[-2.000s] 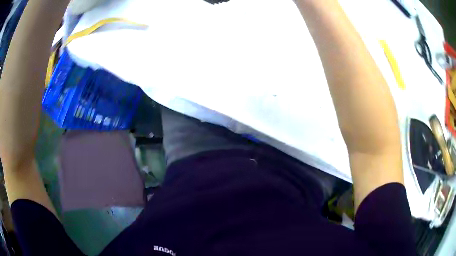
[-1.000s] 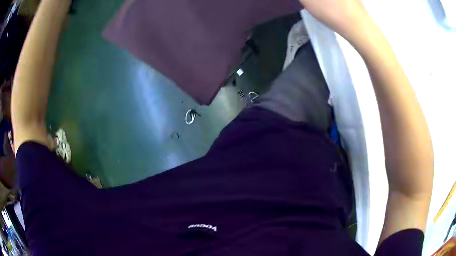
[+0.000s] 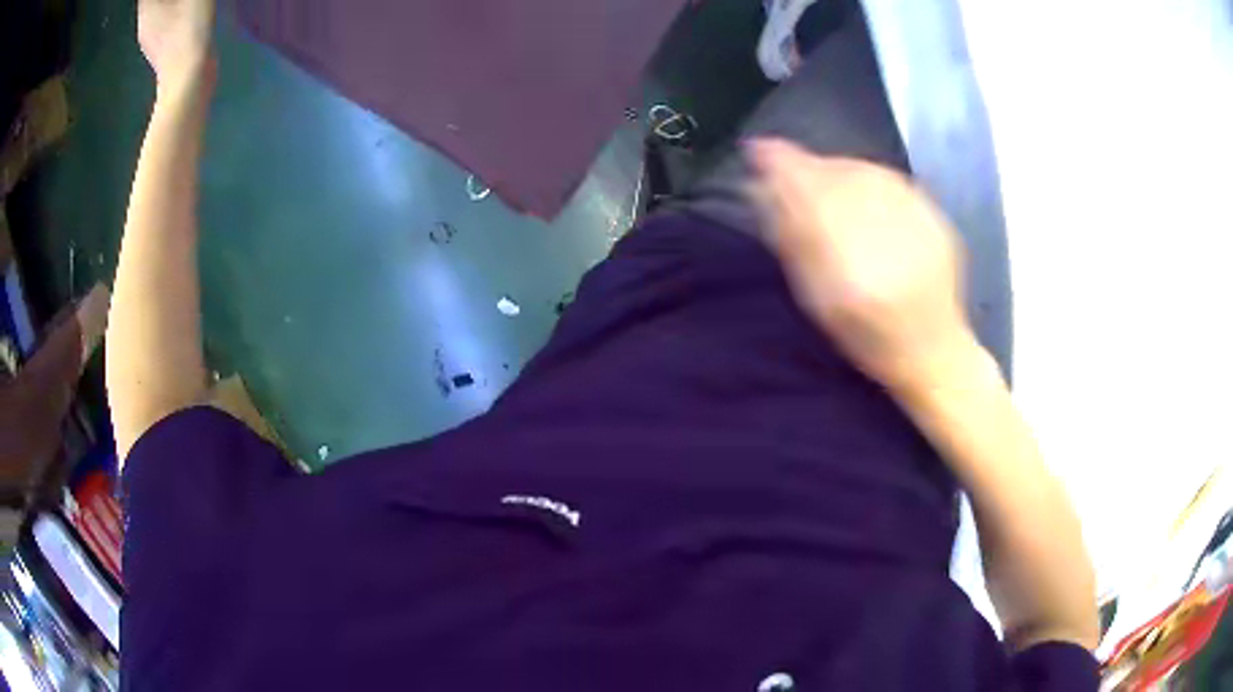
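A mauve flat-topped seat (image 3: 500, 95) stands at the top centre above the green floor, one corner pointing towards me. My left hand (image 3: 176, 38) is at the top left, cut off by the upper edge, left of the seat; its fingers are hidden. My right hand (image 3: 865, 250) is blurred, over my grey-clad thigh beside the table's edge. Whether it holds anything cannot be told.
The white-covered table (image 3: 1109, 270) runs down the right side, with a blurred red and yellow item (image 3: 1176, 635) at the lower right. Thread loops and scraps lie on the green floor (image 3: 338, 284). Cardboard and cluttered items are along the left edge.
The view has swung left from the table to the floor and seat. My right hand has come down from beyond the top edge to my thigh. Part of my left hand has come into view.
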